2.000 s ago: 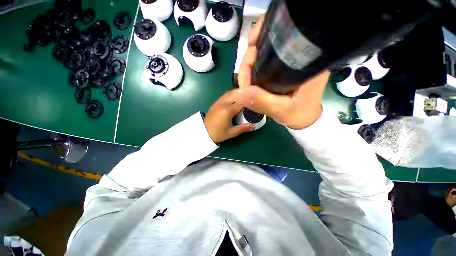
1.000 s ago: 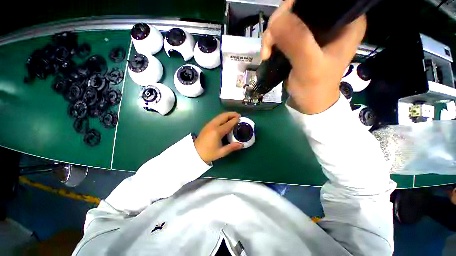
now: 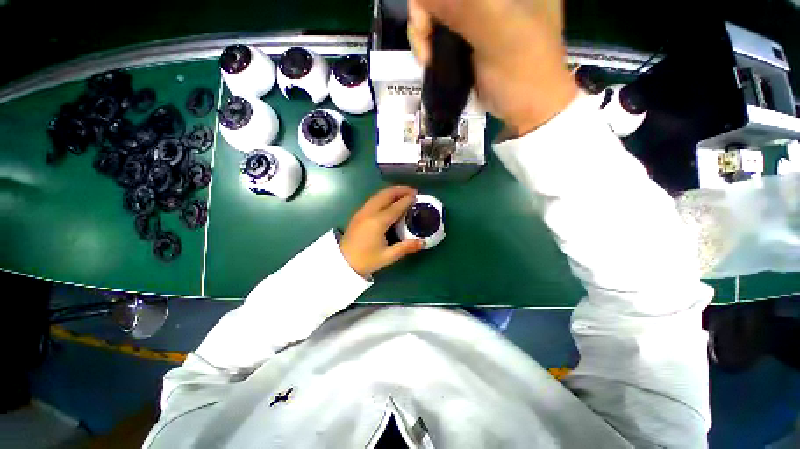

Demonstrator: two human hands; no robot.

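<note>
My left hand (image 3: 379, 232) holds a white housing (image 3: 433, 235) on the green bench, fingers on its left side. A black ring base (image 3: 423, 219) faces up on the housing. My right hand (image 3: 500, 53), cut off by the top edge and slightly blurred, grips the black electric screwdriver (image 3: 447, 83). The screwdriver's nose points down at the metal pick-up at the near edge of the grey screw feeder (image 3: 399, 131). Whether a screw is on the tip cannot be told.
Several white housings with black ends (image 3: 248, 123) stand left of the feeder. Loose black rings (image 3: 167, 151) lie heaped farther left. More housings (image 3: 625, 112) stand right of my right wrist. A clear plastic bag (image 3: 759, 226) and a second feeder (image 3: 761, 110) are at far right.
The screwdriver went from over the held housing up to the feeder, and its nose is now at the pick-up. My left hand still holds the housing. The view has shifted.
</note>
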